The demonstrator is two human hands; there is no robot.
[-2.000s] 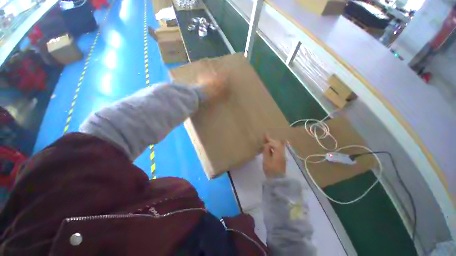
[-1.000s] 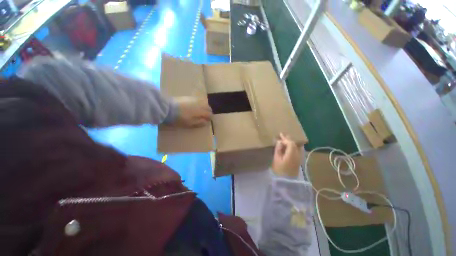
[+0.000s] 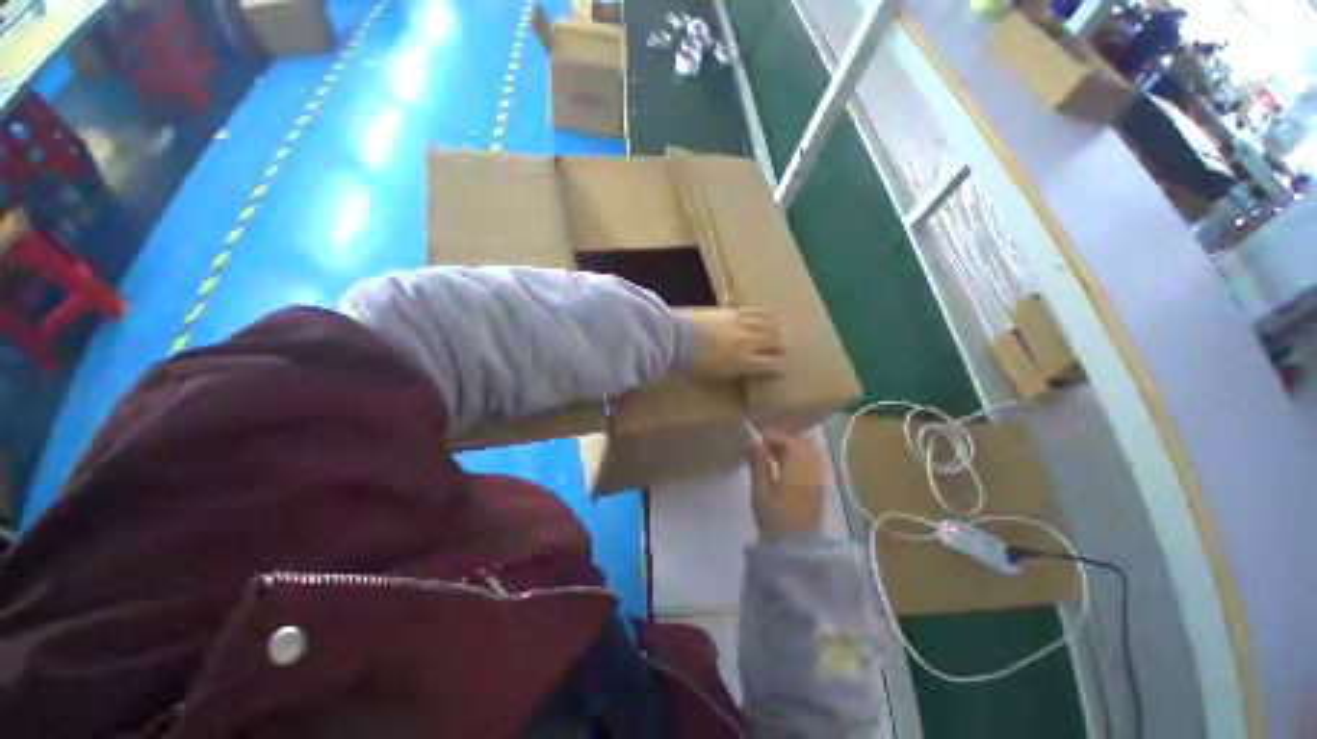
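A brown cardboard carton (image 3: 636, 202) lies on the bench in front of me. Its left flap is folded out over the aisle, and a dark opening shows between the other flaps. My left hand (image 3: 740, 342) lies on the right flap near its inner edge, fingers spread to the right. My right hand (image 3: 787, 477) is at the carton's near right corner, with the fingertips bent against its edge. Whether they pinch the cardboard is hard to tell.
A power strip (image 3: 978, 544) with looped white cable lies on a cardboard sheet (image 3: 924, 585) at the right. A metal post (image 3: 838, 101) stands beyond the carton. A red stool (image 3: 58, 289) is far left. Another carton (image 3: 587, 80) stands ahead.
The closed carton top was opened and its left flap folded out. My left hand has since moved right, from the left flap onto the right one. My right hand stays near the corner.
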